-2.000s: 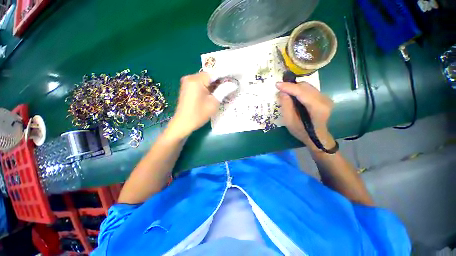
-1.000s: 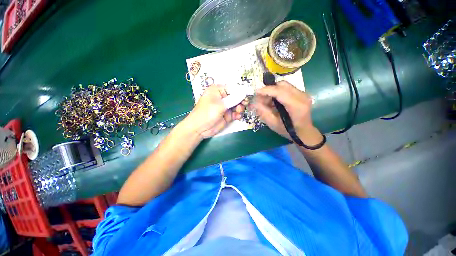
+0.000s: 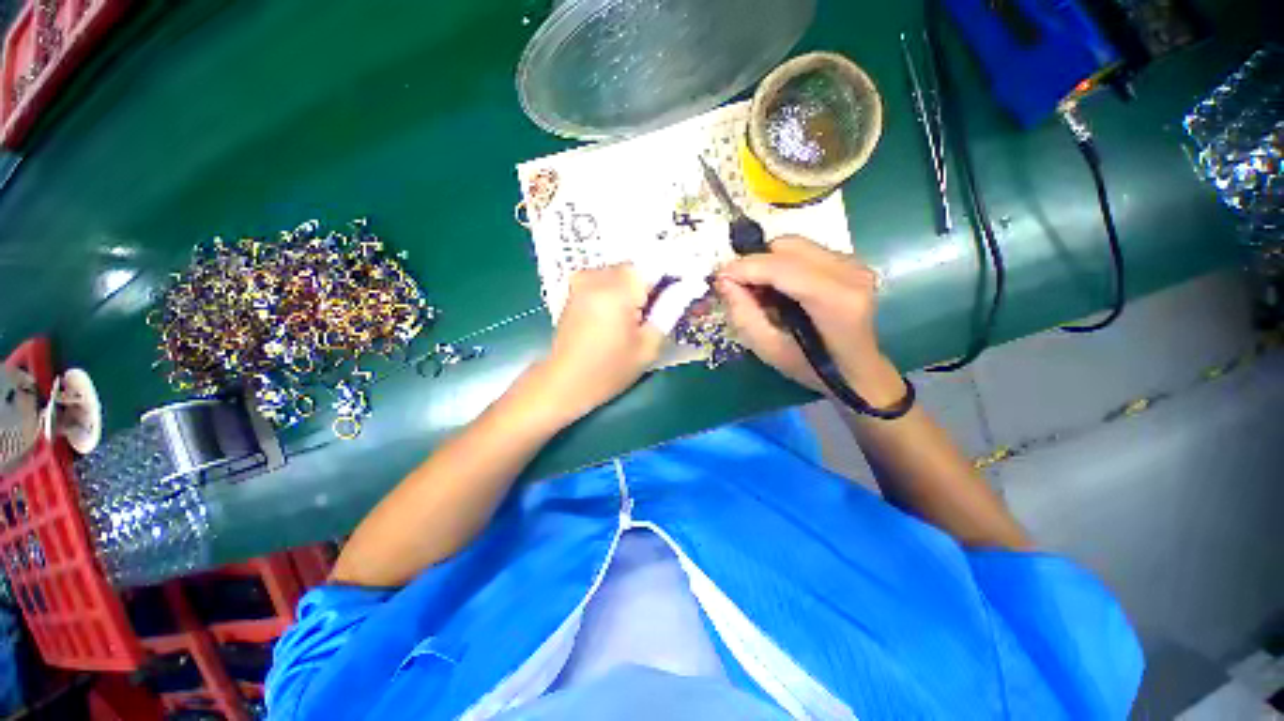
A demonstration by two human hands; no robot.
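Note:
My right hand [image 3: 806, 313] is shut on the black soldering iron [image 3: 746, 237]; its metal tip points up and left over the white sheet [image 3: 620, 183]. My left hand [image 3: 606, 338] is at the sheet's lower left, with white finger covers close to my right fingertips. Something dark and small shows at its fingers; I cannot tell what it is. Small dark and silver parts [image 3: 704, 333] lie on the sheet between my hands. A few ring-shaped pieces [image 3: 577, 228] lie at the sheet's left. A large heap of coppery rings [image 3: 289, 303] lies on the green mat further left.
A yellow pot [image 3: 814, 130] stands at the sheet's upper right, beside a clear oval lid [image 3: 655, 64]. Tweezers [image 3: 927, 134] and black cables lie right, near a blue unit [image 3: 1028, 57]. A solder reel [image 3: 204, 435] and red crate [image 3: 64, 542] are left. Bubble wrap lies at both bench ends.
My hands have come together over the lower sheet. The iron's tip, first by the pot, now shows over the sheet. Ring pieces now lie at the sheet's left. The view has shifted slightly.

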